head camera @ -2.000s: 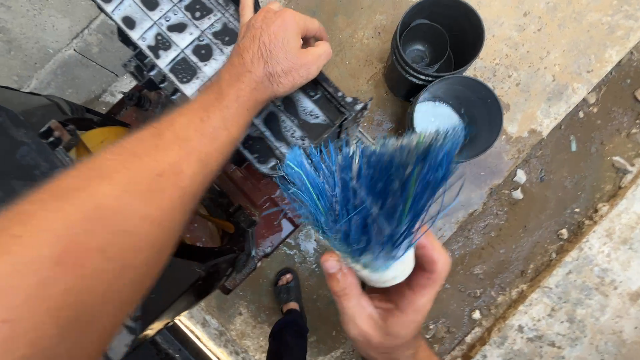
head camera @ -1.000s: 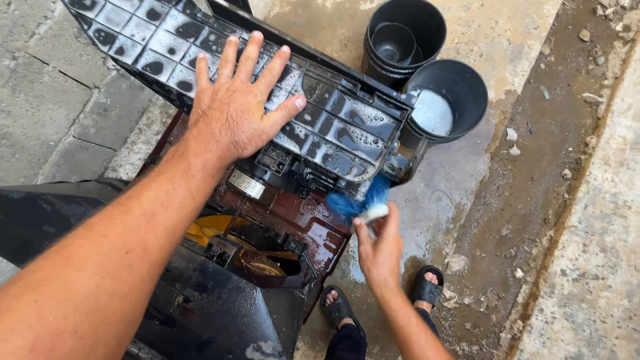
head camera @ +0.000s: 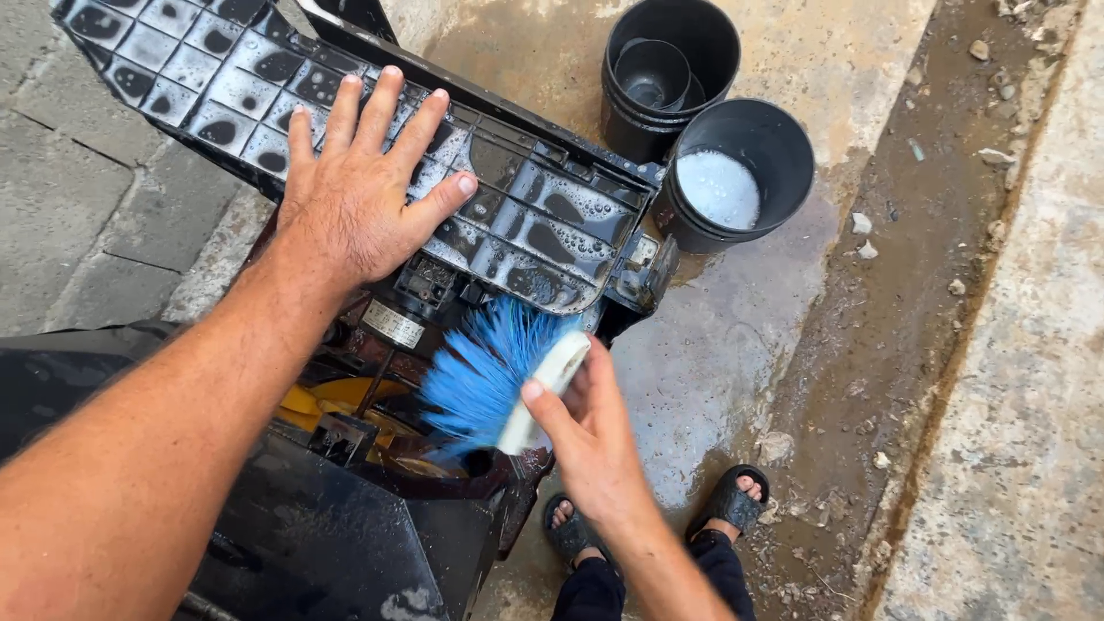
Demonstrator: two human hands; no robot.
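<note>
My left hand [head camera: 362, 190] lies flat, fingers spread, on a black ribbed plastic panel [head camera: 552, 216] wet with soapy water. In my right hand [head camera: 586, 423] is the white block of a blue-bristled brush [head camera: 492, 371]. The bristles are splayed below the panel's lower edge, against dark machine parts whose contact points are partly hidden. Beside the bristles sits a component with a silver label [head camera: 392, 323]. Yellow parts [head camera: 345, 401] show lower down, inside the machine's body.
Two black buckets stand beyond the panel's right end; one [head camera: 746, 172] holds foamy water, the other [head camera: 673, 69] a smaller black container. A black machine cover [head camera: 319, 517] fills the lower left. My sandalled feet [head camera: 733, 509] are on wet concrete near a muddy strip with stones.
Since the first frame, my left hand has come to lie spread on the panel. The brush, earlier held up before the buckets, has moved down to the machine below the panel's edge.
</note>
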